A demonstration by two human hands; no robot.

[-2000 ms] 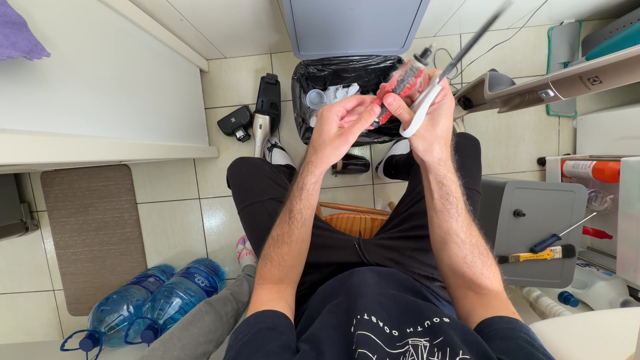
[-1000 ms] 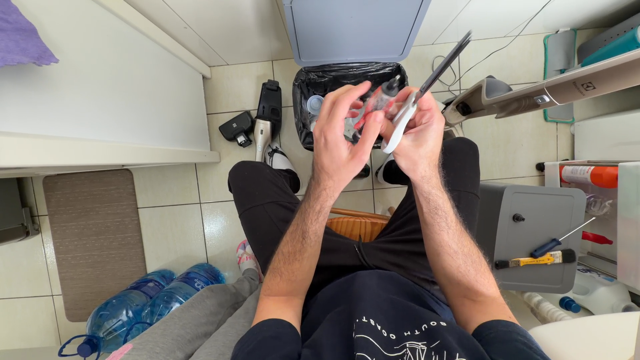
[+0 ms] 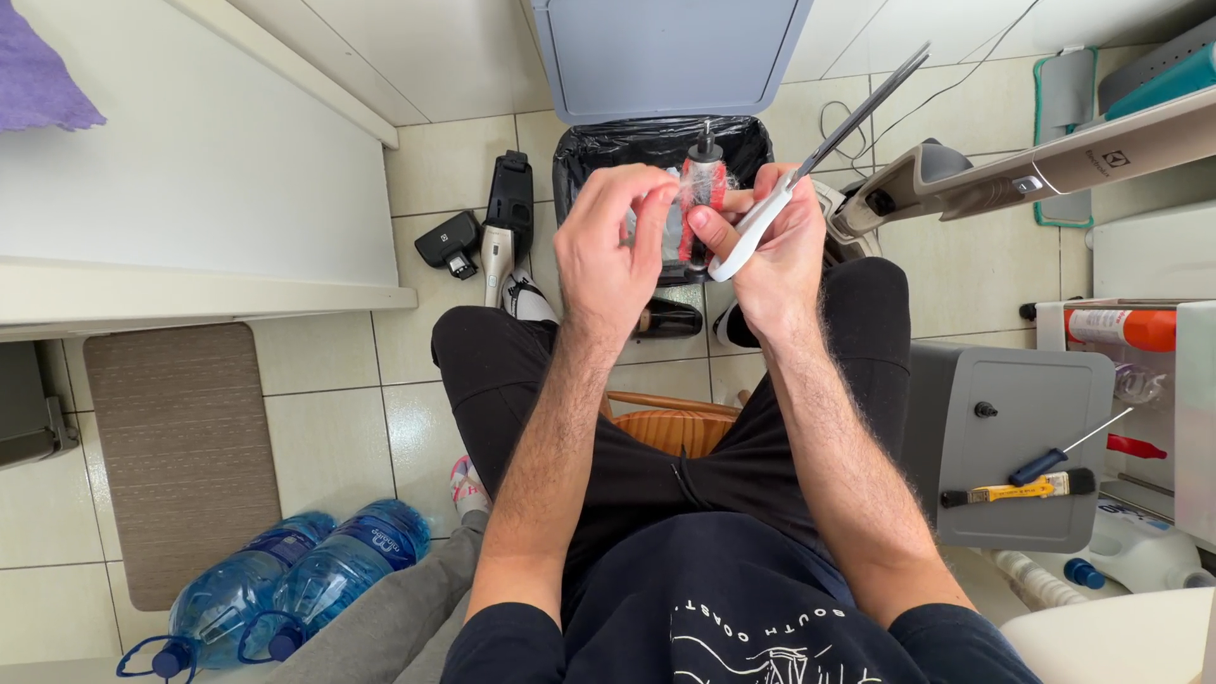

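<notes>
My right hand (image 3: 784, 252) holds a small vacuum brush roller (image 3: 701, 195) with red bristles, upright between thumb and fingers. Pale hair or lint is tangled around the roller. The same hand also keeps white-handled scissors (image 3: 760, 223), their dark blades pointing up and to the right. Just left of the roller is my left hand (image 3: 613, 252), thumb and fingertips pinched on what look like thin strands at the bristles. Beneath both hands stands a bin lined with a black bag (image 3: 608, 142), with some pale waste inside.
The bin's grey lid (image 3: 674, 57) stands raised behind it. Handheld vacuum parts (image 3: 499, 237) lie on the floor at left. A stick vacuum (image 3: 1026, 180) leans in from the right. A screwdriver (image 3: 1040, 465) and a paintbrush (image 3: 1021, 487) rest on a grey box (image 3: 978, 370). Another person's leg (image 3: 399, 608) is at lower left.
The roller has turned from tilted to upright in my right hand. My left hand has gone from spread fingers over the roller to a pinch at its left side.
</notes>
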